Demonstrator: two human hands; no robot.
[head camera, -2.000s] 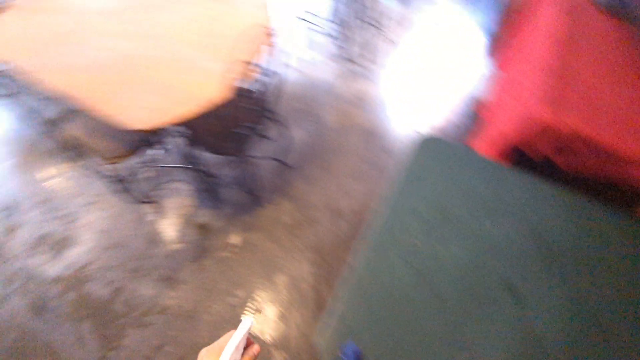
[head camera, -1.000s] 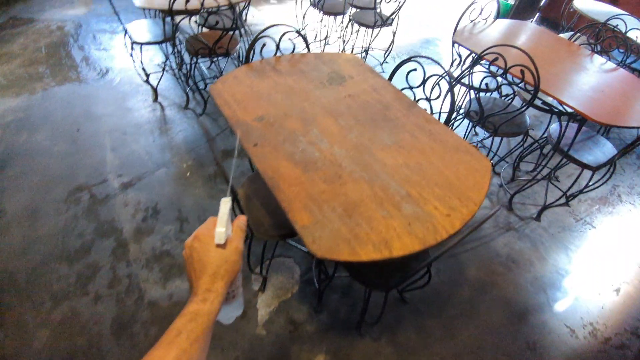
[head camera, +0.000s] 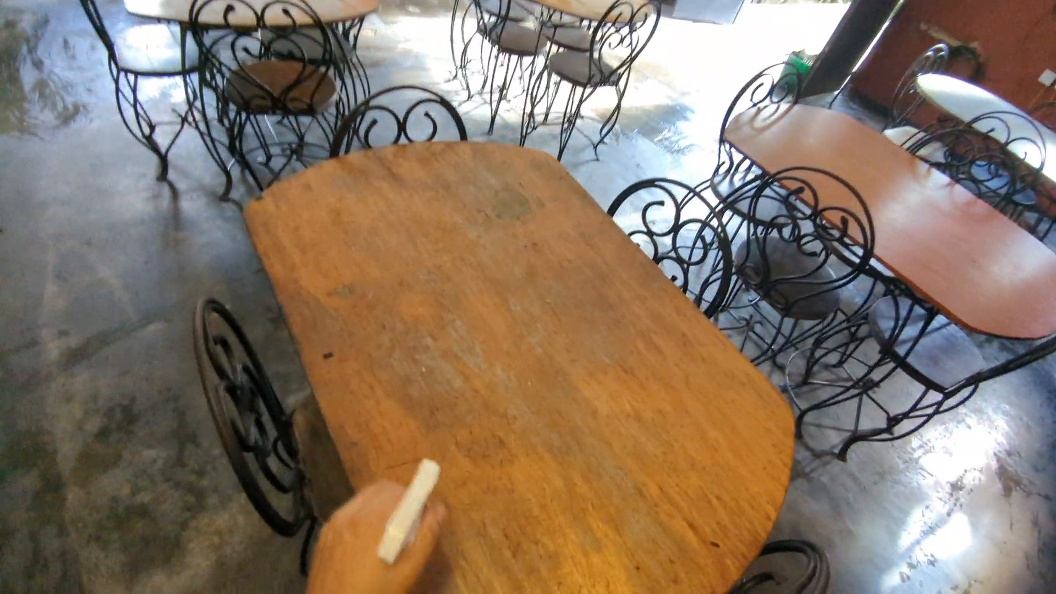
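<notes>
My left hand (head camera: 375, 540) is at the bottom of the head view, over the near left edge of a worn wooden tabletop (head camera: 495, 330). It grips a spray bottle, whose white trigger head (head camera: 409, 511) shows above the fingers and tilts up to the right. The bottle's body is hidden below the hand. Small dark specks and a round, dull stain (head camera: 511, 203) mark the wood. My right hand is out of view.
Black scrolled-iron chairs stand round the table, one at its left (head camera: 247, 421) and one at its right (head camera: 672, 239). A reddish-brown table (head camera: 916, 210) with more chairs stands to the right. Another table (head camera: 272, 10) is at the far left. The floor (head camera: 107, 396) is shiny concrete.
The view has swung onto the wooden table and come closer to it. The spray bottle was beside the table's left edge one second ago; my left hand now holds it over that edge.
</notes>
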